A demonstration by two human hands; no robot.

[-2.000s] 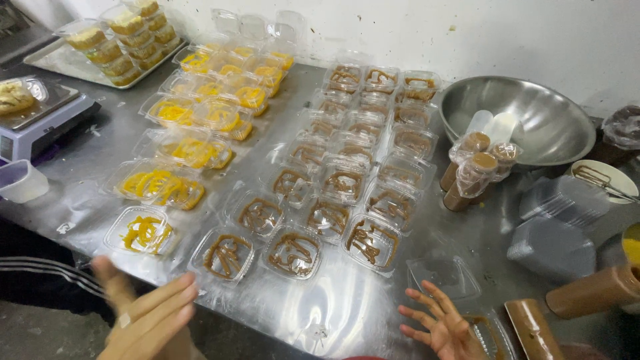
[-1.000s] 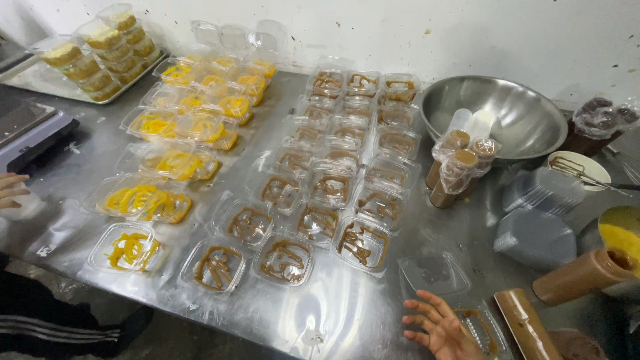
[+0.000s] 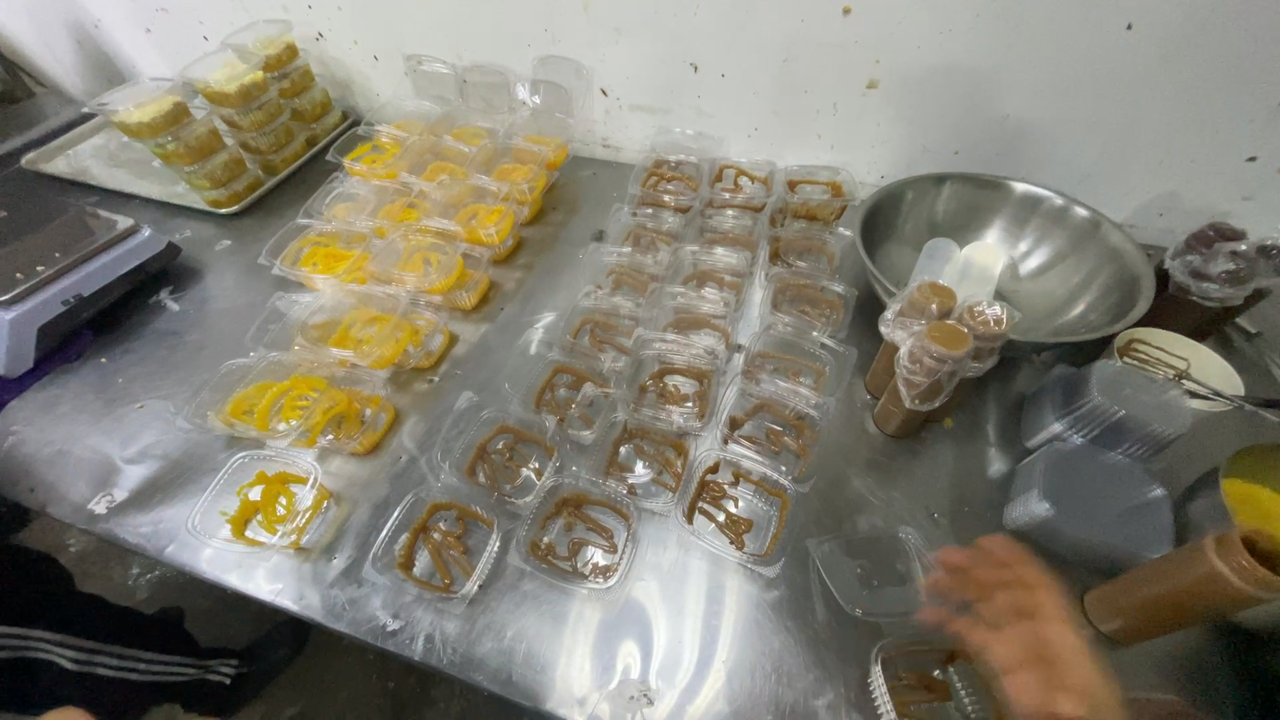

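Observation:
My right hand [image 3: 1015, 620], blurred by motion, is at the lower right beside the raised clear lid [image 3: 870, 570] of a plastic container [image 3: 925, 685] with brown filling. Its fingertips overlap the lid's edge; whether they touch or grip it cannot be told. My left hand is not in view. Left of my right hand stand rows of clear plastic containers with brown sauce lines, the nearest one [image 3: 740, 510] with its lid back. Farther left are rows of containers with yellow sauce [image 3: 275, 505].
Brown-filled tubes [image 3: 925, 375] stand before a steel bowl [image 3: 1010, 250]. Stacked clear containers [image 3: 1090, 500] and a brown cylinder [image 3: 1180, 590] lie at right. Filled cups on a tray [image 3: 90, 155] and a scale [image 3: 80, 270] are at left. Another person's striped dark clothing [image 3: 110, 650] shows lower left.
The hand seen at the lower left two seconds ago is gone from there. My right hand, fingers spread in both earlier frames, is now blurred beside the container's lid.

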